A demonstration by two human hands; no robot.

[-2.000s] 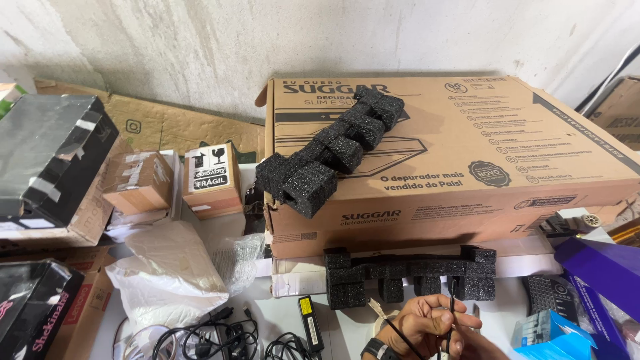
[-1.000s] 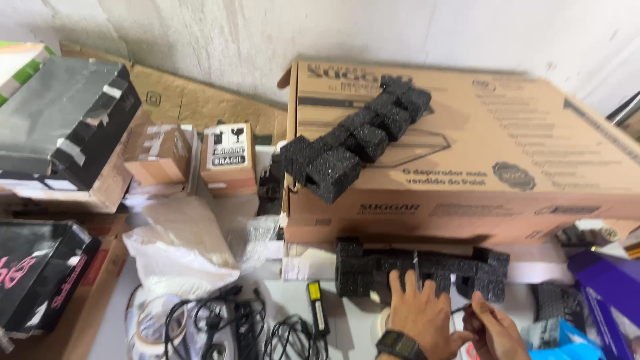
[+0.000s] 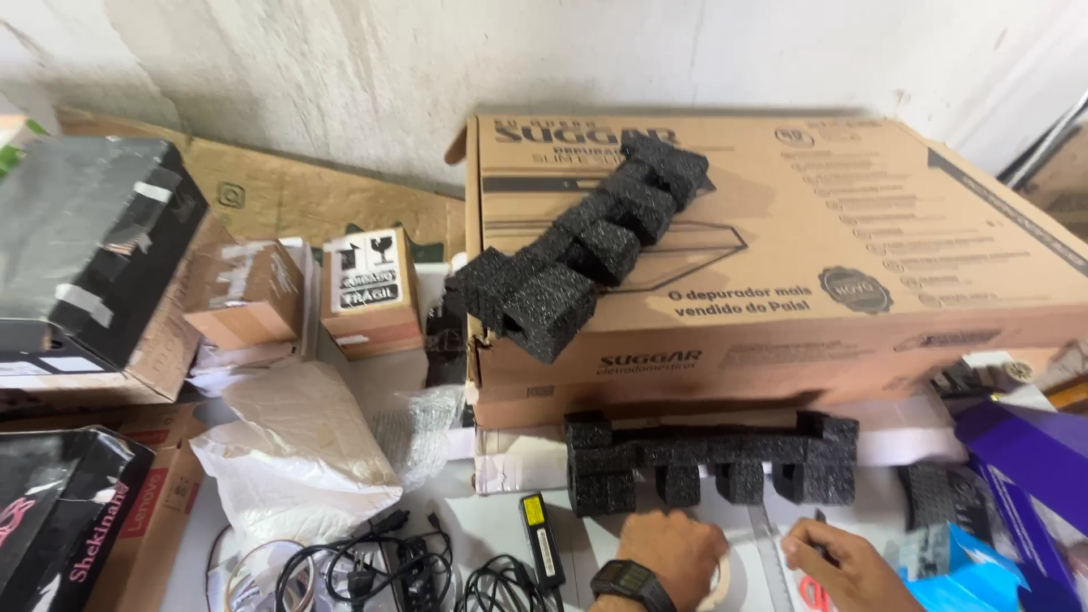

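Note:
My left hand [image 3: 671, 548], with a black digital watch [image 3: 633, 585] on its wrist, rests low over the table beside a roll of tape [image 3: 721, 582]; its fingers are curled and what lies under them is hidden. My right hand [image 3: 837, 561] is closed around a dark, slender object [image 3: 823, 544], perhaps a pen or knife. Between the hands lies a clear ruler [image 3: 769, 557]. Red-handled scissors [image 3: 813, 592] are partly hidden by my right hand. Just beyond the hands stands a black foam packing piece [image 3: 714, 463]; a similar foam piece [image 3: 586, 242] lies on a large cardboard box [image 3: 765, 229].
Coiled cables [image 3: 365, 561] and a black power adapter [image 3: 542, 540] lie left of my hands. Further left are a white plastic package [image 3: 297, 450], small cartons [image 3: 371, 297] and black boxes [image 3: 85, 255]. A blue plastic bag [image 3: 969, 569] and a purple box [image 3: 1028, 476] are at right.
My left hand has drawn back from the near foam piece, where it was a second ago. Two seconds ago both hands were together over a thin dark item; now they are apart.

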